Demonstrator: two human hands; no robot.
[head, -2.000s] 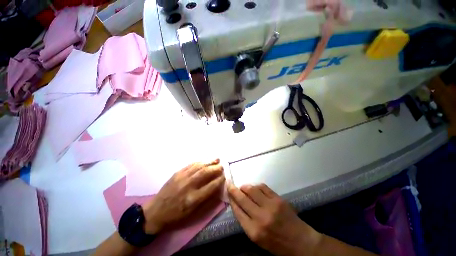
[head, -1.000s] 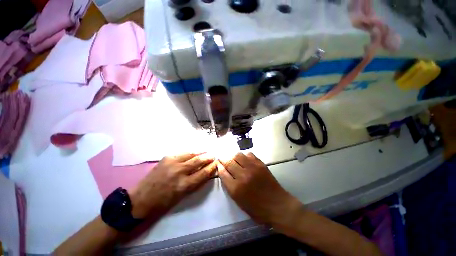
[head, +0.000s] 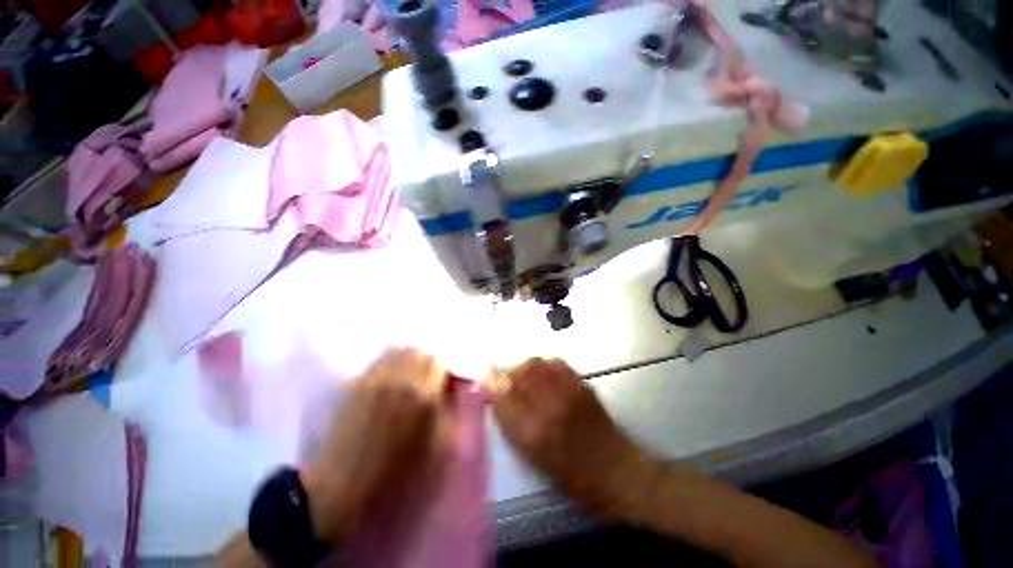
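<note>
A pink fabric panel (head: 472, 488) hangs between my hands over the table's front edge, with a pale, blurred part (head: 272, 383) spread to the left. My left hand (head: 389, 416), blurred and with a dark watch on the wrist, is closed on the panel. My right hand (head: 550, 416), also blurred, pinches the panel's right edge near its top. Both hands are in front of the presser foot area (head: 511, 294), which is lost in bright light. The white JACK sewing machine head (head: 622, 122) stands above and beyond my hands.
Black-handled scissors (head: 700, 294) lie beneath the machine arm. Pink stacks (head: 333, 183) and a darker-edged bundle (head: 106, 305) lie at left. An open white box (head: 324, 69) stands behind. A knotted pink strip (head: 746, 94) hangs over the head, near a yellow block (head: 883, 162).
The panel's pink face has been drawn up between my hands, where before it lay flatter. My hands are slightly lower relative to the needle area. The camera view has shifted.
</note>
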